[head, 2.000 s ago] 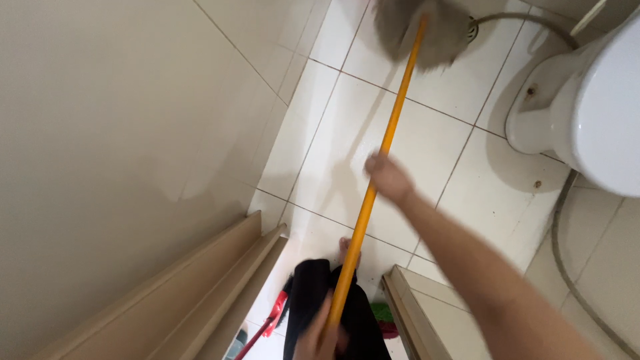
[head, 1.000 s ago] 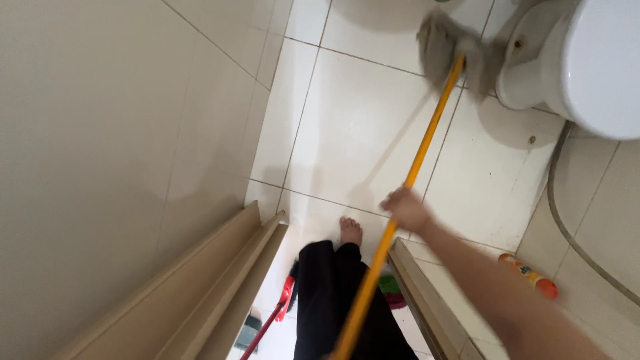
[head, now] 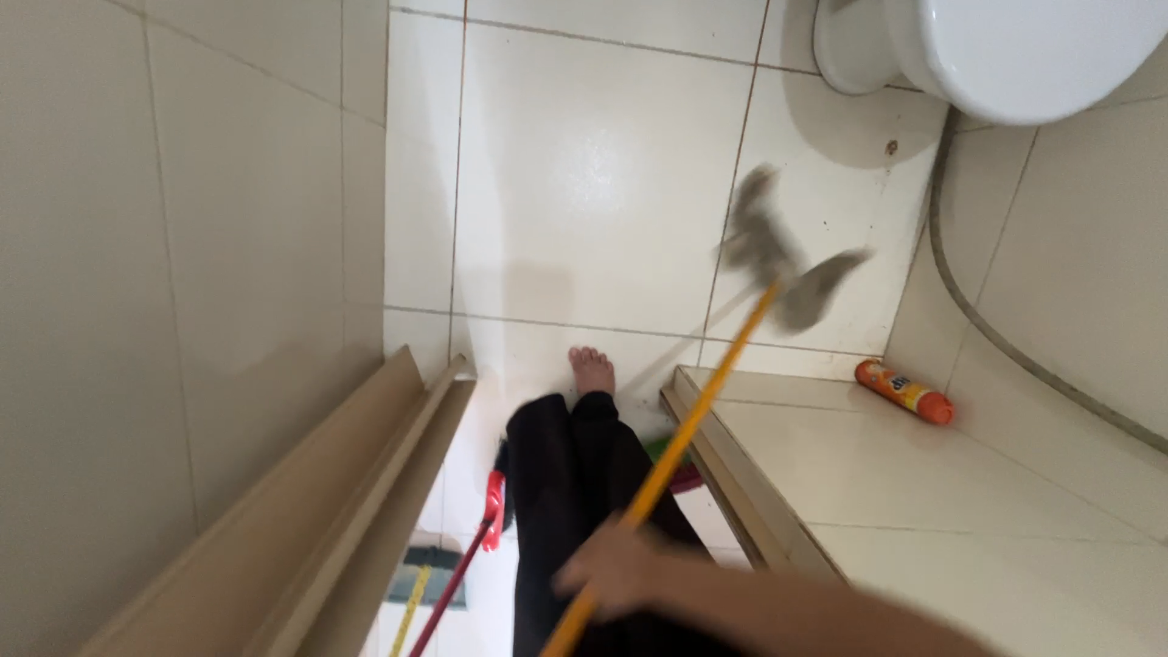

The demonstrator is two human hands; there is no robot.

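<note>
My right hand [head: 613, 568] is closed around the orange handle of a string mop [head: 680, 438] at the bottom middle, in front of my black trousers. The handle slants up to the right. Its grey mop head [head: 776, 260] is blurred and spread in two lobes above the white tiled floor [head: 593, 182], and whether it touches the tiles I cannot tell. My left hand is not in view. A bare foot [head: 594, 372] rests on the floor left of the handle.
Door frame parts [head: 365, 511] flank my legs. A white toilet [head: 1022, 55] stands at upper right, a hose [head: 976, 319] below it. An orange bottle [head: 903, 391] lies by the right wall. A red broom [head: 494, 511] and a grey dustpan [head: 433, 579] are at lower left.
The mop head has moved from beside the toilet base back toward my foot. My right hand is lower and nearer my body. My left hand, on the lower handle two seconds ago, is out of view.
</note>
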